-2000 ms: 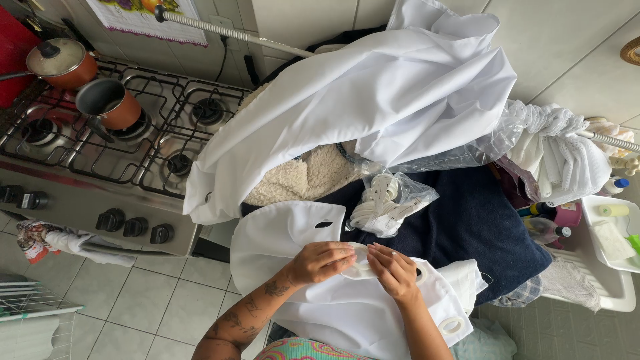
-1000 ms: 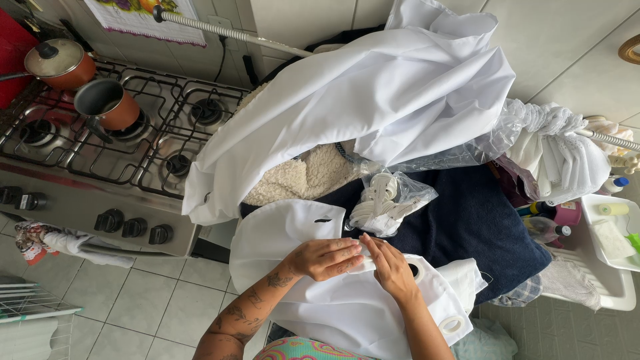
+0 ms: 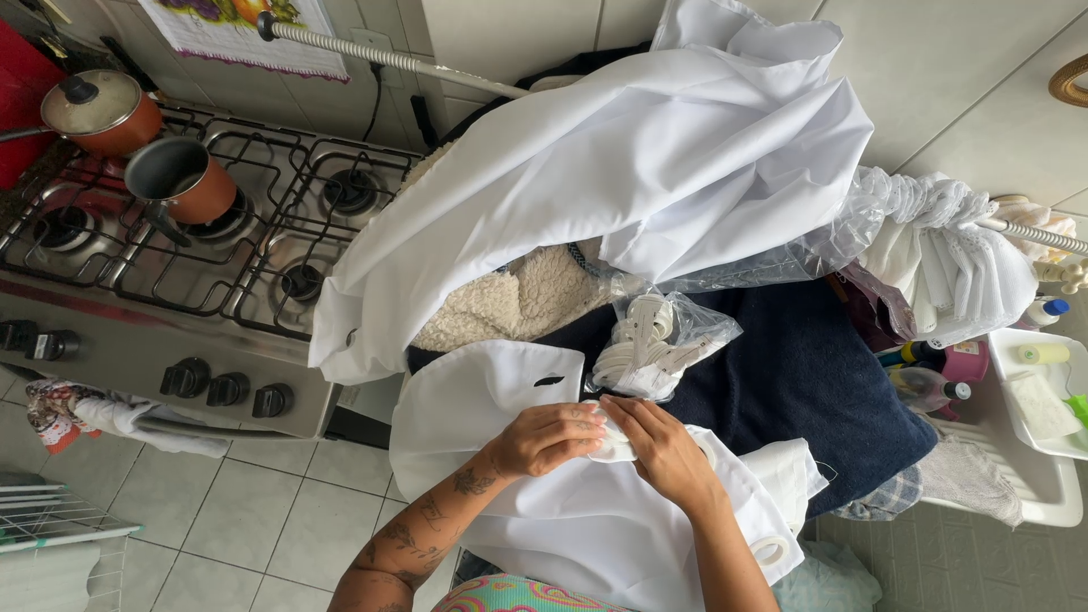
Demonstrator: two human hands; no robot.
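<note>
My left hand (image 3: 551, 438) and my right hand (image 3: 660, 446) meet over the lap, both gripping a white piece at the edge of the white fabric (image 3: 586, 518); whether a ring is in it is partly hidden by the fingers. A white eyelet ring (image 3: 769, 551) sits in the fabric at the lower right, and a cut slot (image 3: 549, 382) shows to the upper left of my hands. Just above the hands, a clear plastic bag of white rings (image 3: 650, 348) rests on navy cloth (image 3: 765, 374). More white fabric (image 3: 595, 153) drapes over a metal rod behind.
To the left stands a gas stove (image 3: 255, 229) with an orange saucepan (image 3: 200, 187) and a lidded pot (image 3: 102, 110). A ribbed rod (image 3: 399, 61) crosses the back. Bunched white cloth (image 3: 943, 255) hangs at right, over a white sink (image 3: 1050, 493) with bottles. A wire rack (image 3: 59, 518) is at lower left.
My fingers have shifted over the white piece, and my hands have come closer together than two seconds ago. The bag of rings and the draped fabric stay in place.
</note>
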